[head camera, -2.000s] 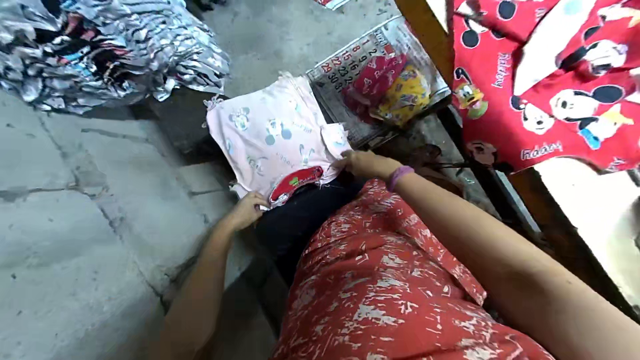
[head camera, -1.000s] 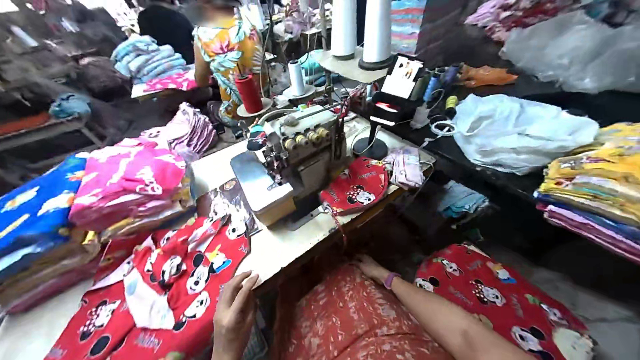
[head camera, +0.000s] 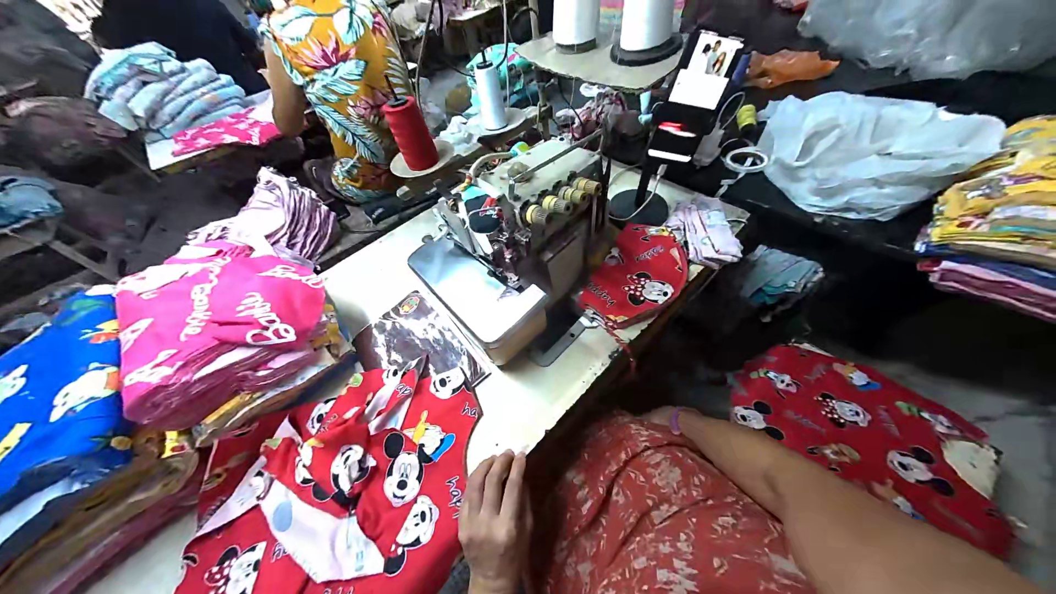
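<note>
My left hand rests with its fingers over the near edge of the sewing table, beside red cartoon-print fabric. My right hand, below a purple wrist band, is mostly hidden at my lap against my red patterned clothing; whether it holds anything does not show. Ahead stands an overlock sewing machine with a metal plate at its front. A red printed piece lies at its right side, with a red cord hanging over the table edge.
Stacks of pink and blue fabric stand at left. A red thread cone and a phone on a stand are behind. A white plastic bag, yellow fabric stack and red fabric lie right. A person sits beyond.
The view has swung up from my lap to the machine. Two seconds ago both hands were on a pale pink printed garment; now my left hand is at the table edge.
</note>
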